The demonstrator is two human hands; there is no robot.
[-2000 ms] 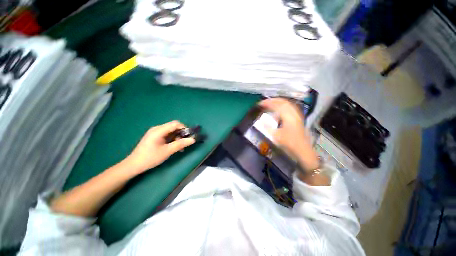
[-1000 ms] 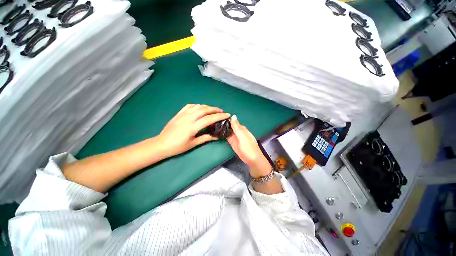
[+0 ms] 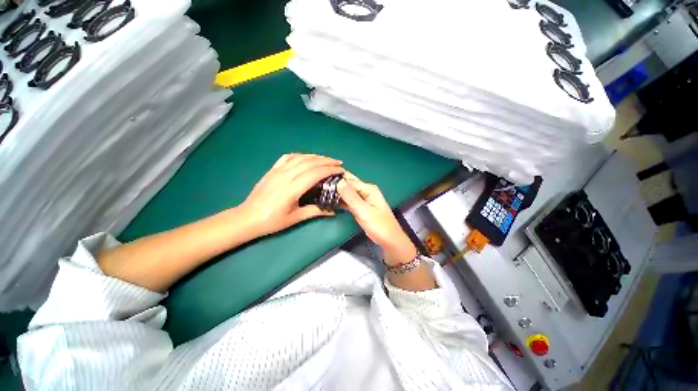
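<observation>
A stack of rings (image 3: 330,192), dark with shiny silver edges, is held above the green surface in front of me. My left hand (image 3: 287,195) grips the stack from the left, fingers over the top and thumb below. My right hand (image 3: 373,212) touches the stack's right side with its fingers; how firmly it holds is hard to tell. The palm side of the left hand and part of the stack are hidden.
Piles of white foam sheets with black rings on top stand at left (image 3: 153,84) and ahead (image 3: 444,61). A yellow strip (image 3: 254,69) crosses the green surface. At right are a teach pendant (image 3: 503,208), a black fixture (image 3: 585,252) and a red emergency stop (image 3: 539,345).
Since two seconds ago my right hand has come from the machine side to the stack. Over the last second the stack has turned slightly, showing more silver edges.
</observation>
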